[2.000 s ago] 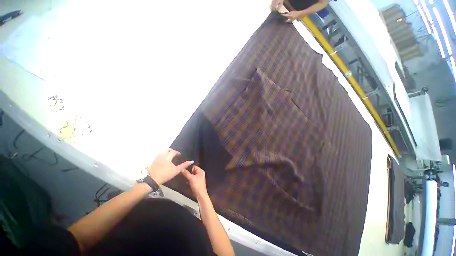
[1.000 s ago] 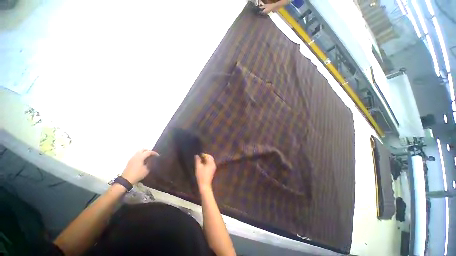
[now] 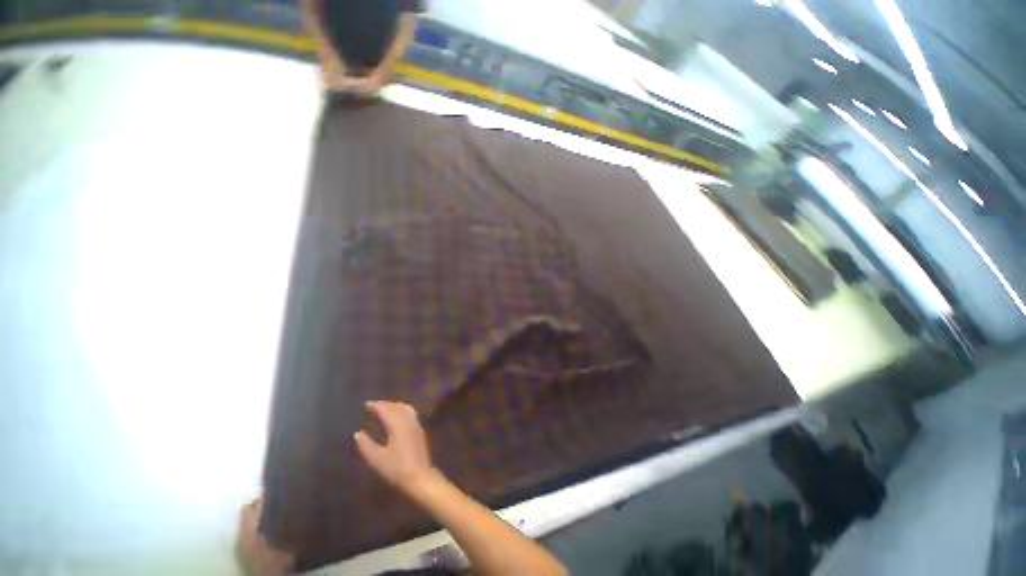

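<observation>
The dark brown checked cloth point(image 3: 371, 304) lies spread on the white table, with raised folds and wrinkles in its middle. My left hand point(image 3: 261, 542) is at the cloth's near left corner, blurred and cut off by the bottom edge; its fingers are partly hidden, so its grip cannot be told. My right hand point(image 3: 396, 444) is over the near part of the cloth, fingers curved and apart, holding nothing. No turned-back dark corner shows now.
A person point(image 3: 358, 84) stands at the far side with both hands together at the cloth's far left corner. A yellow rail point(image 3: 540, 110) runs along the far side. A narrow dark cloth stack point(image 3: 771, 242) lies at the far right. Dark heaps point(image 3: 827, 473) are on the floor at right.
The view has turned and the picture is blurred. The dark folded-back corner is now laid flat. My right hand has let go of the cloth and opened. My left hand is lower, at the picture's bottom edge.
</observation>
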